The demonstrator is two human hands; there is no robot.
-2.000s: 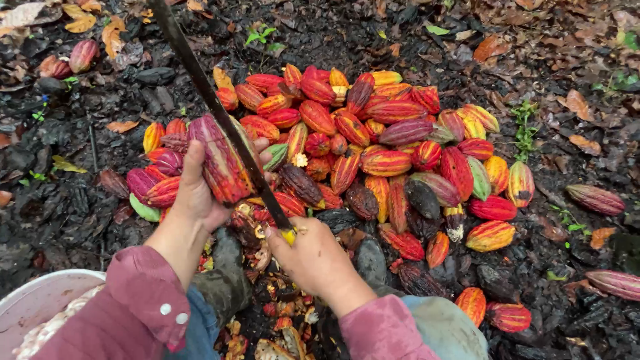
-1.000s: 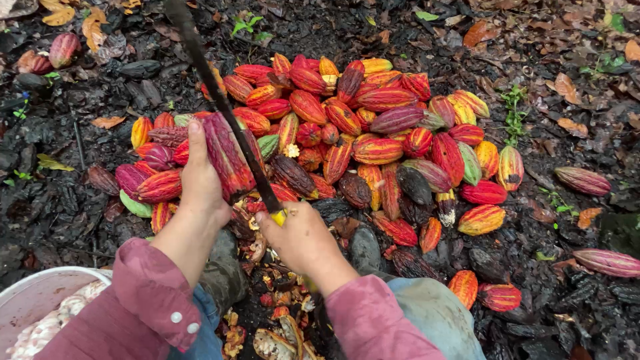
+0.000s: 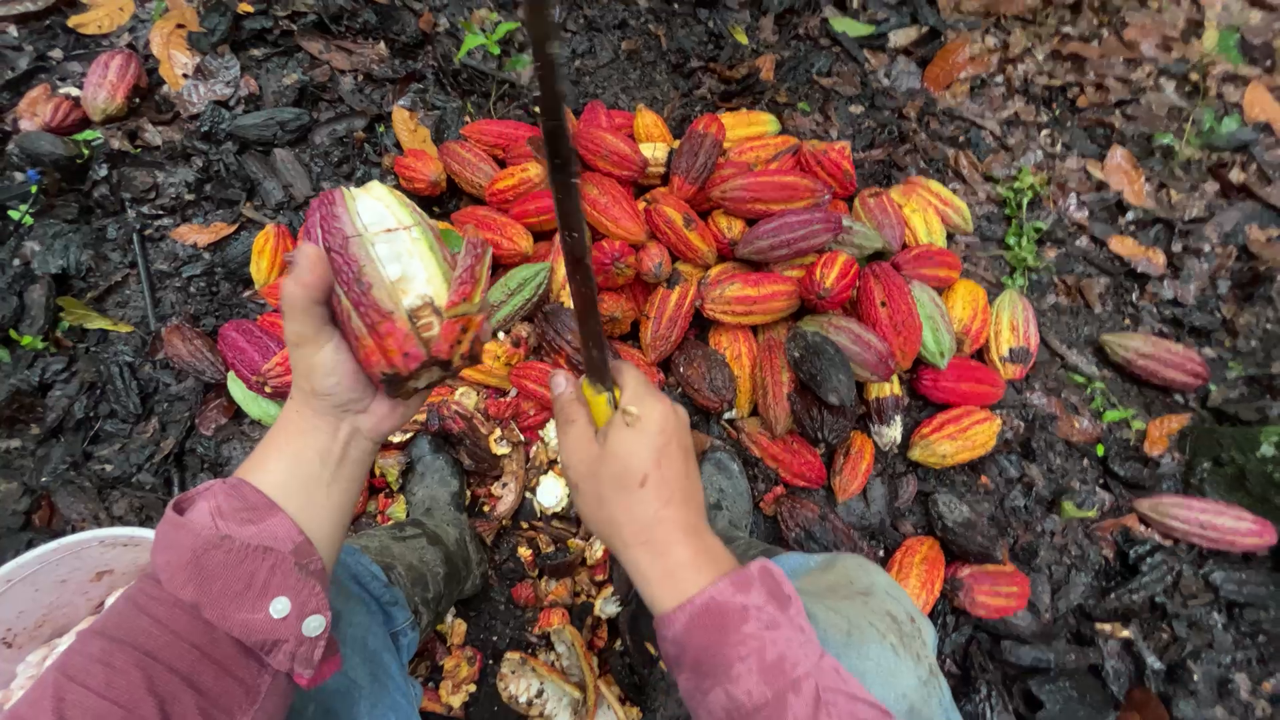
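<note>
My left hand (image 3: 335, 345) holds a large purplish-red cacao pod (image 3: 395, 275) from its left side and below. The husk of this pod is cut open along the top, showing pale flesh and white pulp inside. My right hand (image 3: 635, 465) grips the yellow handle of a machete (image 3: 570, 190), whose dark blade points up and away, to the right of the pod and apart from it. Beyond both hands lies a heap of whole cacao pods (image 3: 765, 295), red, orange, yellow, purple and green.
A white bucket (image 3: 95, 545) holding whitish pulpy beans stands at the lower left. Broken husks (image 3: 545, 685) lie between my muddy boots (image 3: 435, 530). Loose pods (image 3: 1155, 360) rest on wet, dark ground at the right, others (image 3: 113, 85) at the upper left.
The pod in my left hand now shows a cut face with white pulp; its husk was whole on the visible side before. The machete has moved right, off the pod, and stands more upright.
</note>
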